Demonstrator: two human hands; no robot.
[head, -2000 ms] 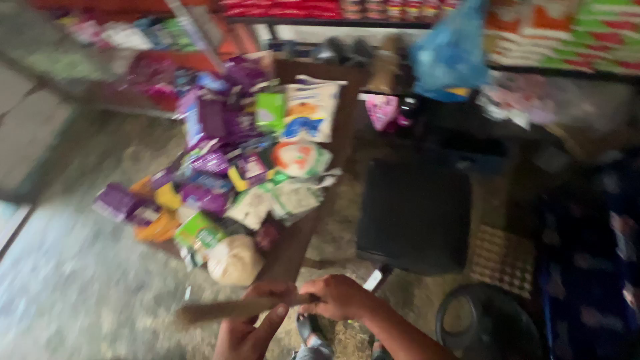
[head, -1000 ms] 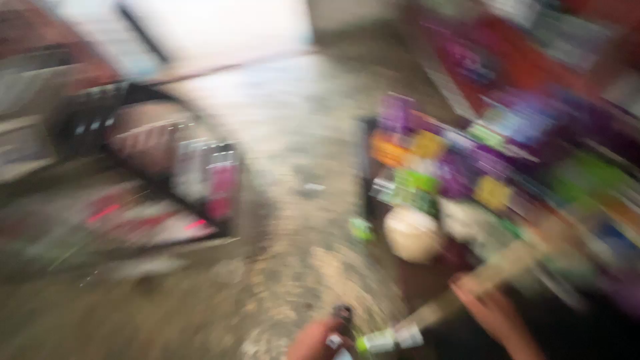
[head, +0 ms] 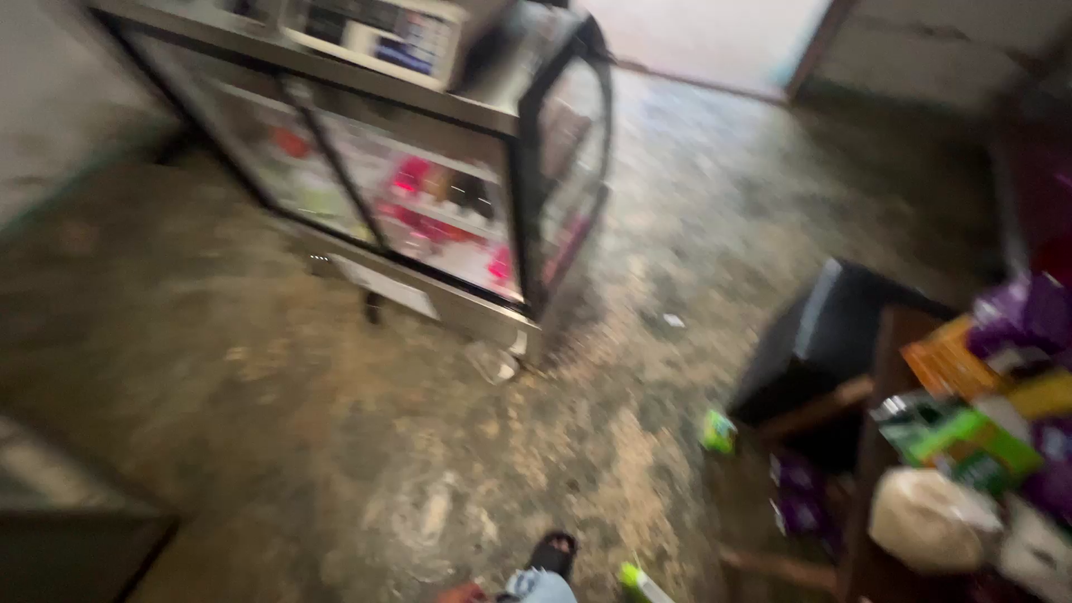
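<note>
Only a small part of my left hand (head: 462, 593) shows at the bottom edge, left of a knee in light blue denim (head: 540, 584); whether it holds anything cannot be told. My right hand is out of view. A bright green and white object (head: 643, 584) juts in from the bottom edge, right of a foot in a dark sandal (head: 554, 554); what bears it is hidden. At the right, a clear bag of pale contents (head: 934, 519) lies by green packets (head: 976, 448), an orange packet (head: 953, 358) and purple packets (head: 1026, 316) on a dark wooden surface (head: 875, 435).
A glass display case (head: 419, 276) with pink items stands at the upper left, a white-framed appliance (head: 373, 38) on top. A black container (head: 825, 343) stands beside the packets. A small green packet (head: 718, 431) and a white scrap (head: 672, 320) lie on the concrete floor.
The view has swung far left, to the display case and floor. Both hands were on a long stick-like object two seconds ago; now the right hand is out of view and the left nearly so.
</note>
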